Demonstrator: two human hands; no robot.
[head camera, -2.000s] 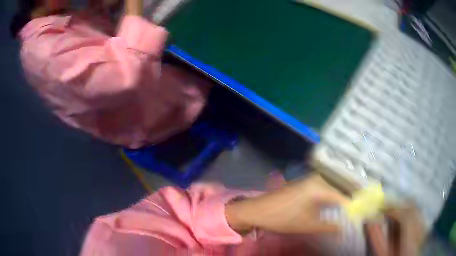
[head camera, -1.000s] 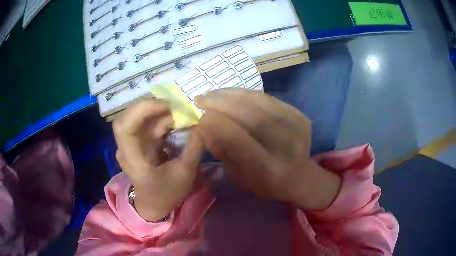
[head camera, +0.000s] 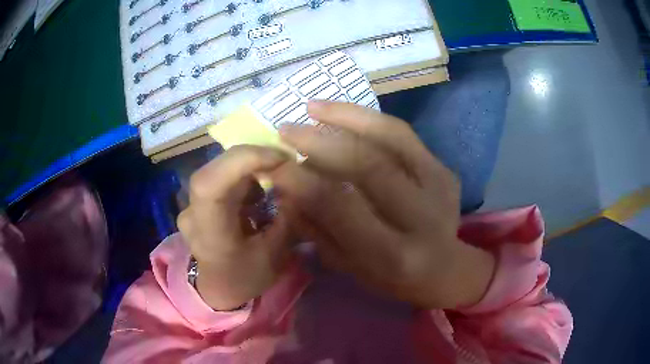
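Note:
A white label sheet (head camera: 313, 82) with black-outlined rows and a yellow strip (head camera: 246, 130) at one end is held in front of the trays. My left hand (head camera: 231, 213) has its thumb and fingers closed on the sheet's yellow end. My right hand (head camera: 385, 206) lies over the sheet's lower edge, its fingers close to the left fingertips. Its fingertips are partly hidden and blurred, so I cannot tell if it grips the sheet. Behind is a stack of white foam trays (head camera: 221, 79) with rows of round-ended flex assemblies (head camera: 221, 44) and small white labels.
The tray stack has brown cardboard edges (head camera: 413, 79) and rests at the green mat's (head camera: 57, 92) blue-taped edge. A bright green station tag (head camera: 547, 15) is at the upper right. A neighbour's pink clothing (head camera: 60, 256) shows at the lower left. Grey floor with a yellow line is at the right.
The view has swung from the neighbour's side to the tray stack. Since one second ago, the right hand has shifted slightly, its fingers now spread over the sheet, and more of the yellow strip shows.

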